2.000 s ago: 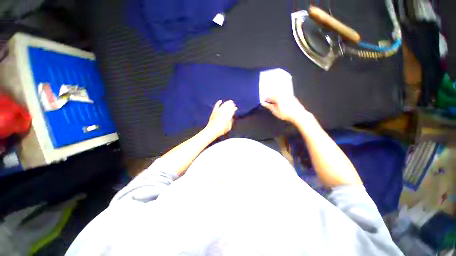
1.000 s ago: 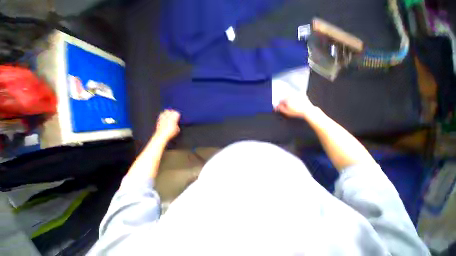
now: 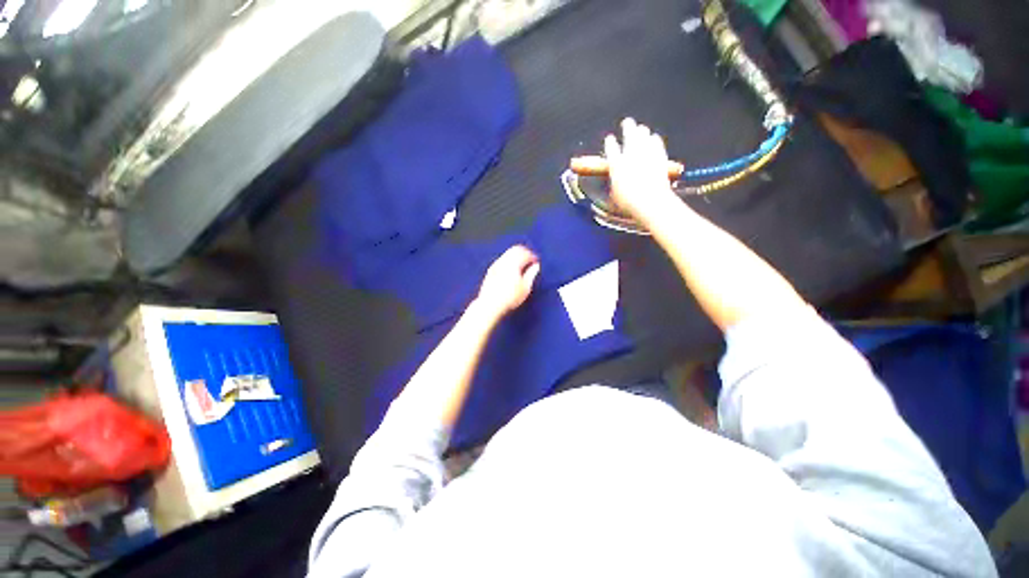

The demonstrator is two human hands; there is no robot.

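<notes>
A navy fabric panel [image 3: 508, 356] lies on the black ribbed table cover [image 3: 322, 356] before me. A white template [image 3: 590, 300] lies flat on its right part. My left hand [image 3: 510, 279] rests on the navy cloth left of the template, fingers curled; whether it pinches cloth is unclear. My right hand [image 3: 639, 169] is on the wooden handle of the steam iron [image 3: 589, 166], beyond the template; the hand hides part of the iron. The iron's front is beside the navy cloth's far edge.
A navy pile [image 3: 418, 158] with a small white tag [image 3: 449, 219] lies at the far left. A blue hose [image 3: 733, 169] runs from the iron to a wrapped hose. A blue-fronted box [image 3: 243, 395] stands left. A grey padded board [image 3: 260, 136] is beyond.
My right hand has left the white template and taken the iron's handle. My left hand has moved from the panel's left end onto the cloth nearer the template. The camera view has turned.
</notes>
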